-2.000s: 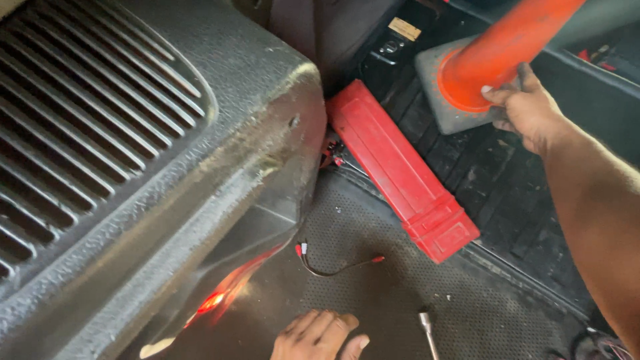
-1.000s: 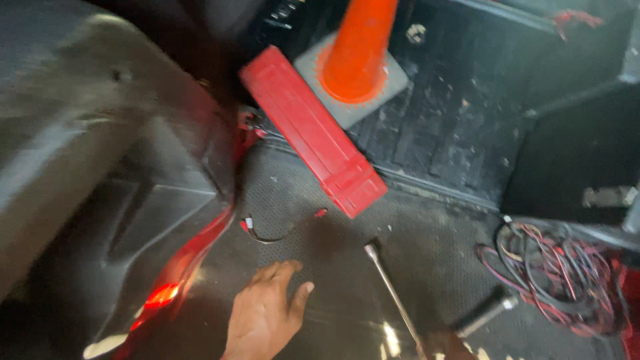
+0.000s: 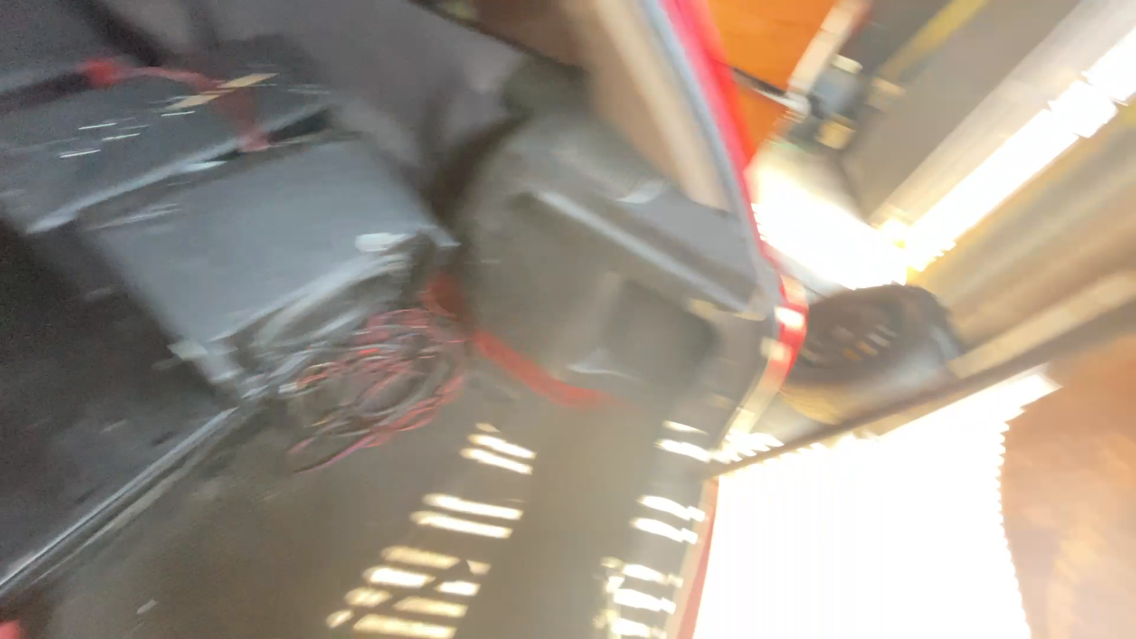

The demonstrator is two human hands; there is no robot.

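The view is strongly blurred. Neither my left hand nor my right hand can be made out. A large brownish shape (image 3: 1078,497) fills the lower right edge; whether it is part of an arm is not clear. Tangled red and dark cables (image 3: 386,377) lie on the dark mat (image 3: 257,524) of the vehicle's cargo floor. Beside them, at the upper left, is a dark box-like panel (image 3: 257,235). A red strip (image 3: 541,382) runs along the base of the grey side trim (image 3: 568,257).
The vehicle's red body edge (image 3: 788,337) crosses the view at the right. Beyond it are a dark rounded object (image 3: 874,342), an orange surface (image 3: 768,58) and strong glare. Bars of light fall on the mat. A metal-looking strip (image 3: 115,506) edges the floor at lower left.
The view has swung far to the right. My hands, the orange cone, the red case and the metal wrench have left it. Between the earlier frames, my right hand let go of the cone.
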